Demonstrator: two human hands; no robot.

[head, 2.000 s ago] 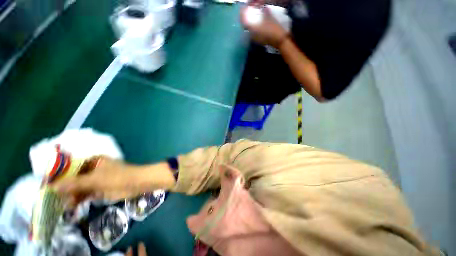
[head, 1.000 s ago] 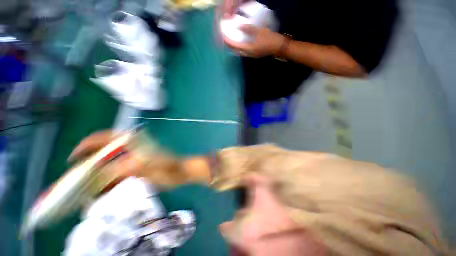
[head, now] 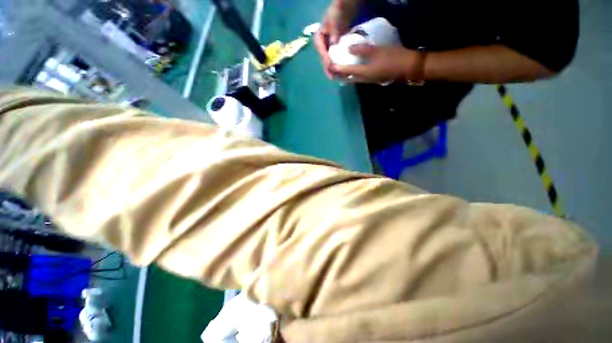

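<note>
A long tan sleeve (head: 288,214) of mine crosses the whole picture from the lower right to the left edge. The hand at its end is cut off by the left edge, so what it holds is hidden. My other hand is not in view. White camera parts (head: 238,321) lie at the bottom centre, partly covered by the sleeve. A white camera body (head: 231,115) with a dark round lens stands on the green bench (head: 309,114) beyond the sleeve.
A person in black at the upper right holds a white camera part (head: 366,43). A box-like device (head: 245,80) and yellow item (head: 278,52) are on the bench. Another white camera part (head: 94,315) is at lower left, near a blue bin (head: 57,278). A blue stool (head: 413,151) stands beside the bench.
My arm has stretched far to the left, and its hand with the long pale item has left the picture. The view has shifted, showing equipment at the upper left and a blue bin.
</note>
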